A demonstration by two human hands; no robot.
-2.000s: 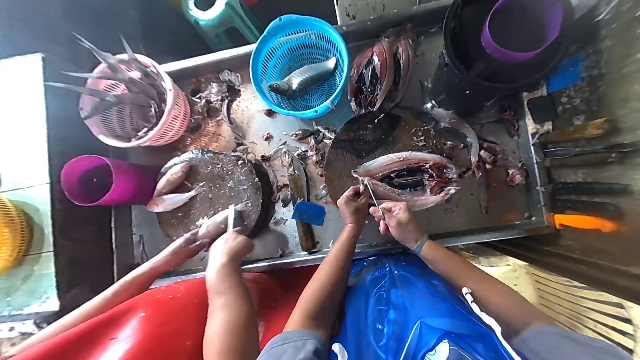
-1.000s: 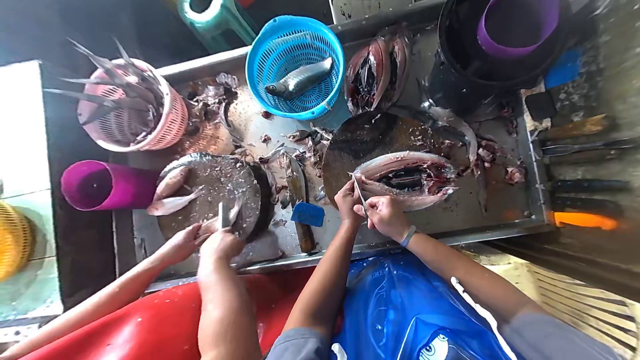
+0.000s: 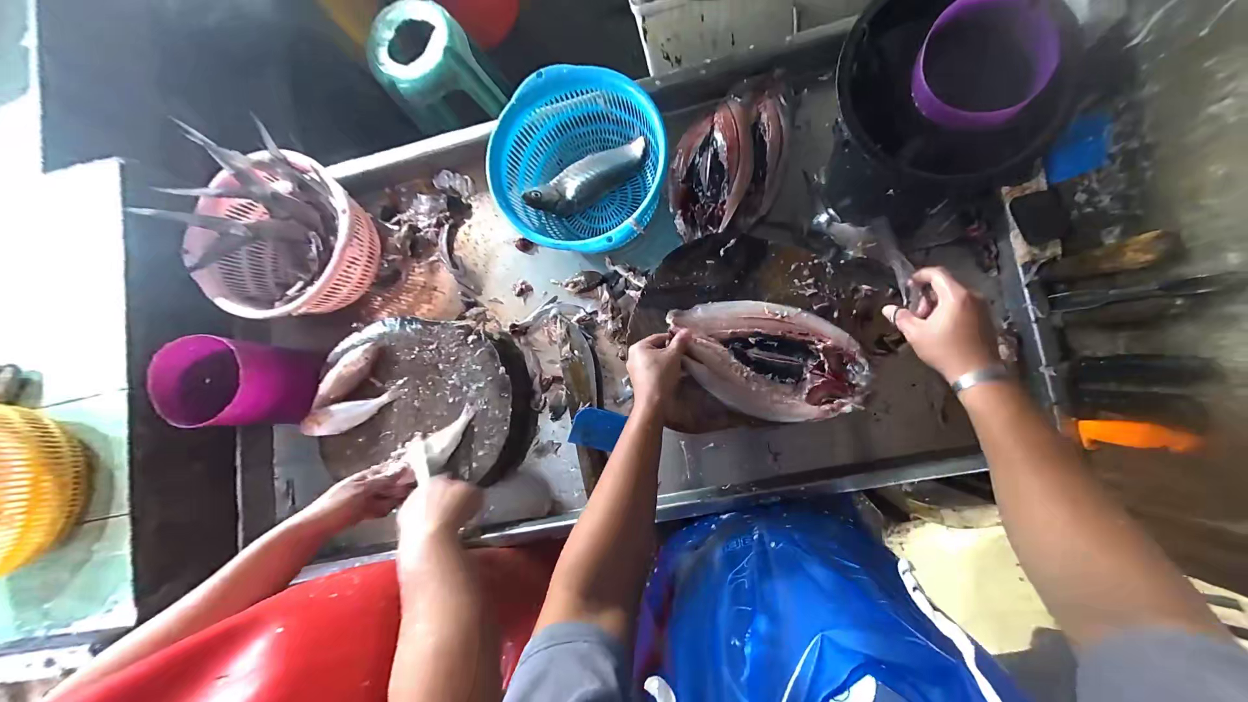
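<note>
An opened fish [image 3: 780,361] lies belly-up on a round, dark chopping block [image 3: 707,283], its dark cavity showing. My left hand [image 3: 655,369] pinches the narrow left end of this fish. To the right, my right hand [image 3: 946,327] has its fingertips closed on the lower end of a slim, silvery fish or fish piece [image 3: 866,242] lying on the metal tray. A band circles my right wrist. Between the two blocks lies a long knife or tool [image 3: 578,366] with a blue piece [image 3: 597,429] over it; its exact kind is unclear.
At the left, a co-worker's hands [image 3: 414,487] work on a small fish over another block [image 3: 429,390]. A blue basket [image 3: 651,185] holding a fish, a pink basket [image 3: 361,258] and a black tub [image 3: 853,107] stand around the tray. Knife handles [image 3: 1141,375] lie at the right.
My right hand has moved right, from the opened fish's left end to the slim fish. The thin, light implement seen between my hands earlier no longer shows there. My left hand remains at the opened fish.
</note>
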